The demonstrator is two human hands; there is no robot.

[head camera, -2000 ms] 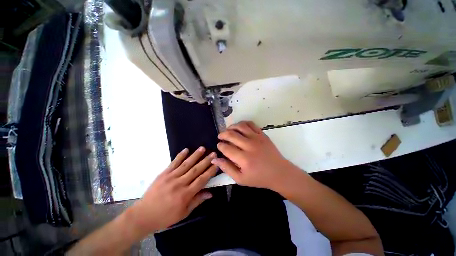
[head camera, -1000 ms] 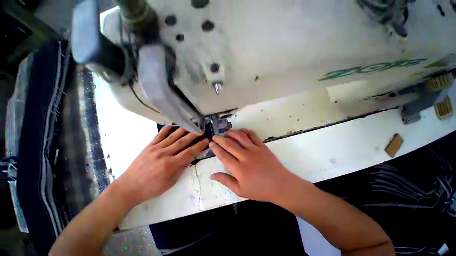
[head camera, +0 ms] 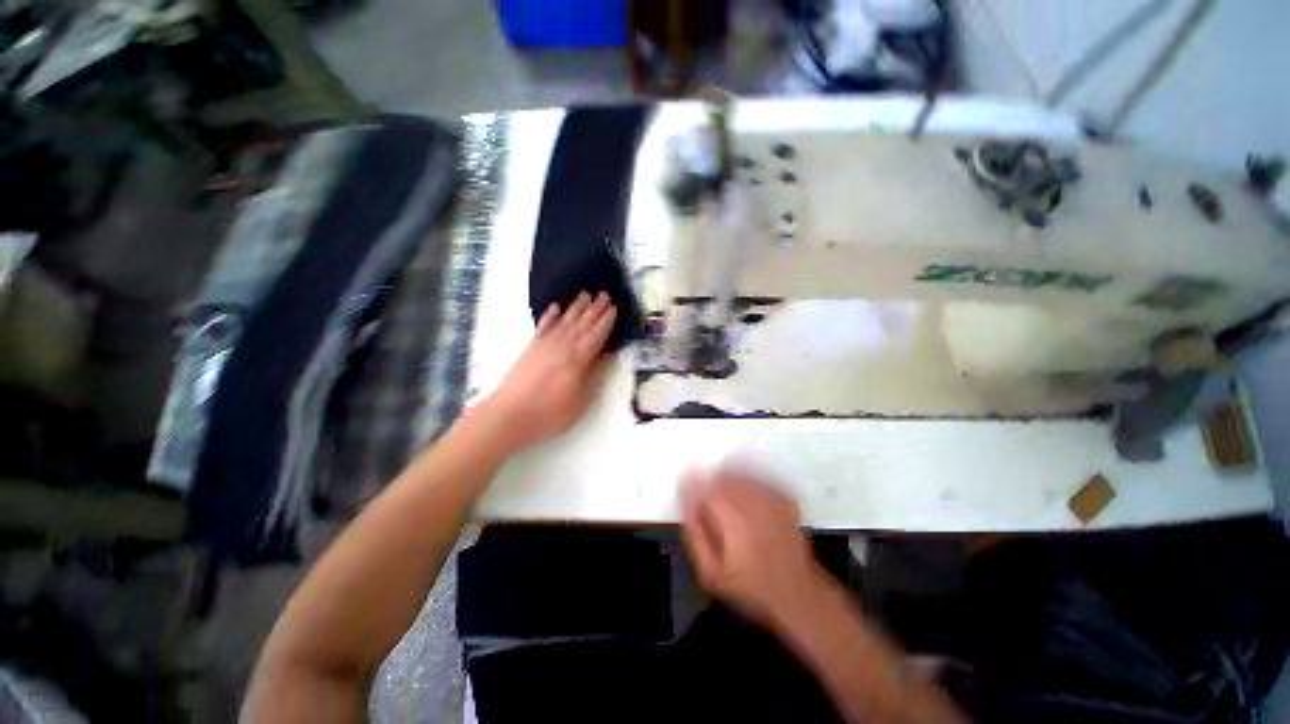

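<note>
A dark cut piece (head camera: 587,191) lies on the white table left of the machine head and runs away to the table's far edge. My left hand (head camera: 563,365) lies on its near end, fingers spread, just left of the presser foot (head camera: 703,349). My right hand (head camera: 747,535) is blurred, above the table's near edge, away from the piece; whether it holds anything cannot be told. More black cloth (head camera: 566,587) hangs below the near edge.
The cream sewing machine head (head camera: 849,212) fills the right. A stack of dark strips (head camera: 304,297) lies on plaid fabric (head camera: 410,333) at left. A tan block (head camera: 1091,497) lies at right. A dark cloth bundle (head camera: 1132,608) is below it. A blue bin (head camera: 563,20) stands behind.
The dark piece, under both hands near the foot before, now stretches out behind and left of it. My right hand has drawn back toward the near edge. The view has shifted, showing more floor.
</note>
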